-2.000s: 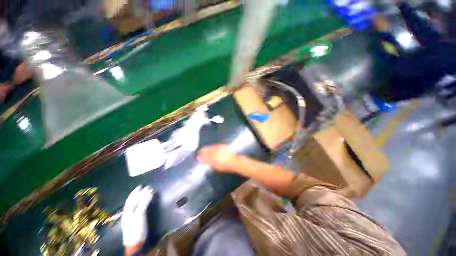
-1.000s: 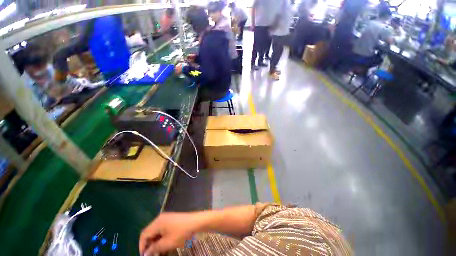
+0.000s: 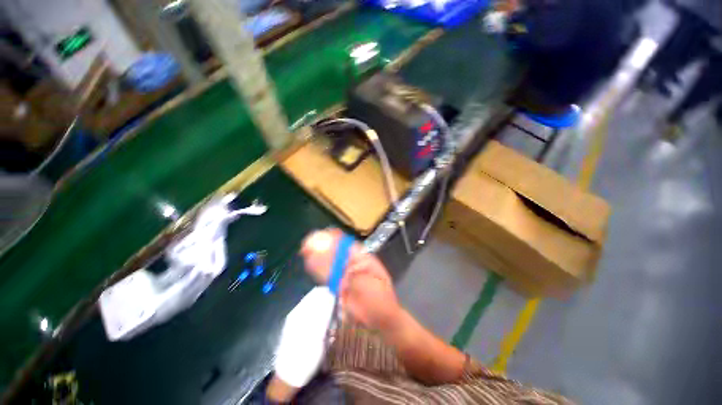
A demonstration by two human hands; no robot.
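Observation:
My right hand (image 3: 360,281), bare, and my left hand (image 3: 305,336), in a white glove, are close together at the bench's near edge. A narrow blue strip (image 3: 340,263) lies across the right hand's fingers, its lower end by the glove. Blur hides which hand holds it, if either. On the dark-green bench to the left lie a white square housing (image 3: 129,304) and a bagged white cord (image 3: 202,241) beside it. Several small blue components (image 3: 255,263) with thin leads lie between the cord and my hands.
Beyond my hands are a cardboard sheet (image 3: 348,186), a black unit (image 3: 396,123) and a looping pale cable (image 3: 384,162). A large cardboard box (image 3: 526,217) stands right of the bench. A person in dark clothes (image 3: 566,51) sits beyond. Brass parts (image 3: 63,389) show at lower left.
The view has swung back down and left to the bench. My gloved left hand, out of view one second ago, is beside the right hand. The blue strip shows across the right fingers.

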